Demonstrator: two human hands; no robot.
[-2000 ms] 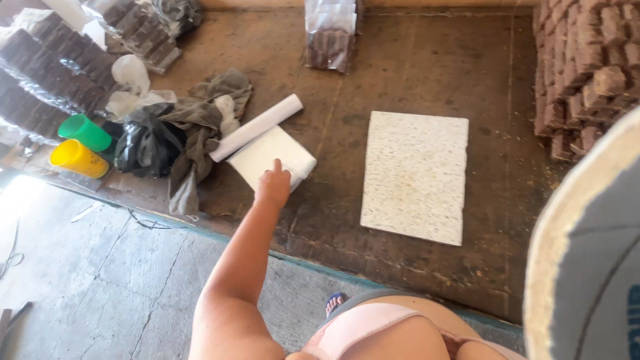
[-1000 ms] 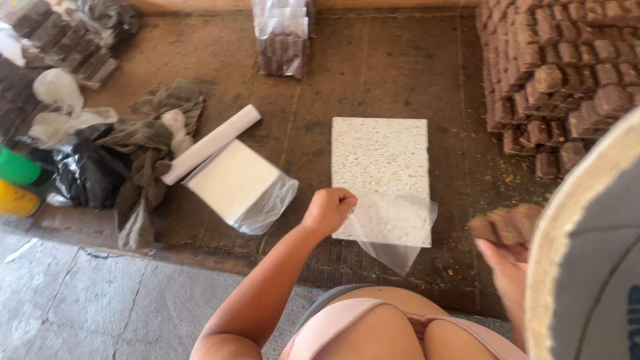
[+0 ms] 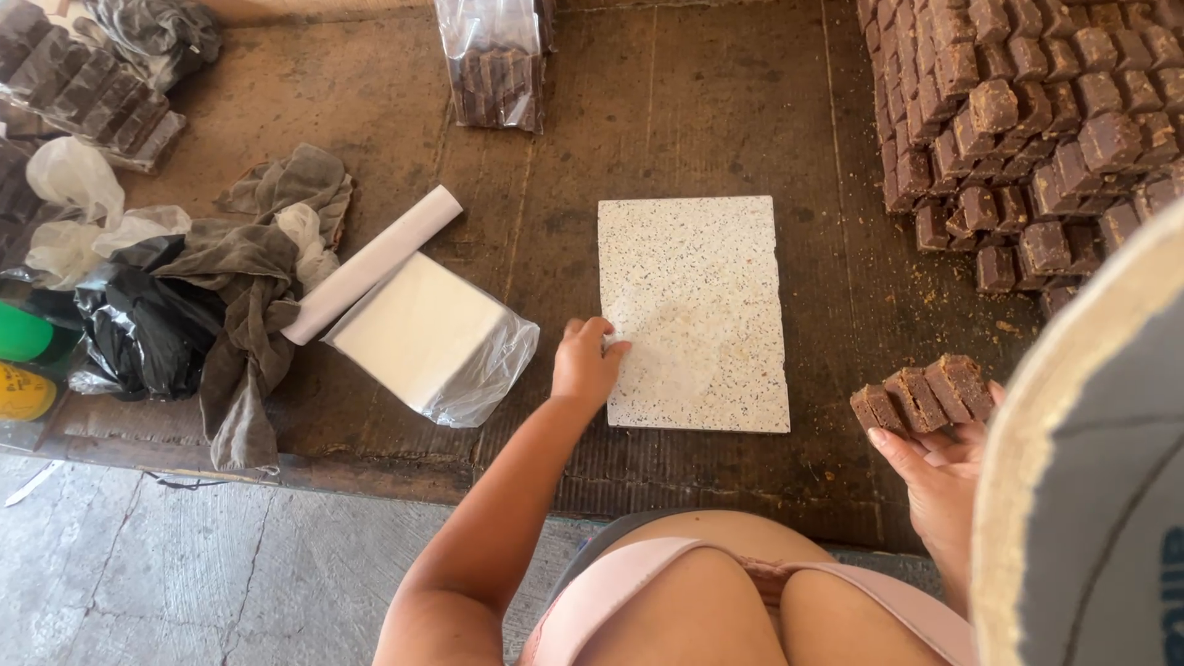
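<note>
My left hand (image 3: 585, 363) pinches the corner of a thin clear plastic sheet (image 3: 666, 347), which lies over the lower part of a speckled terrazzo tile (image 3: 689, 240). Several joined brown blocks (image 3: 922, 395), perhaps chocolate, rest in my right hand (image 3: 943, 472), to the right of the tile. Left of my left hand lies a stack of white sheets (image 3: 421, 328), partly inside a clear plastic bag (image 3: 490, 370). A white roll (image 3: 375, 264) leans along the stack's upper left edge.
A tall pile of brown blocks (image 3: 1045, 120) stands at the right; a bagged pack (image 3: 497, 83) is at the back. Grey cloth (image 3: 245, 305), a black plastic bag (image 3: 143, 319), a green cup (image 3: 23, 333) and a yellow cup (image 3: 23, 390) sit left. A pale brim (image 3: 1045, 370) blocks the lower right.
My left hand has moved from the white stack to the tile, bringing a clear sheet that now lies flatter. My right hand, unseen two seconds ago, appears with the blocks.
</note>
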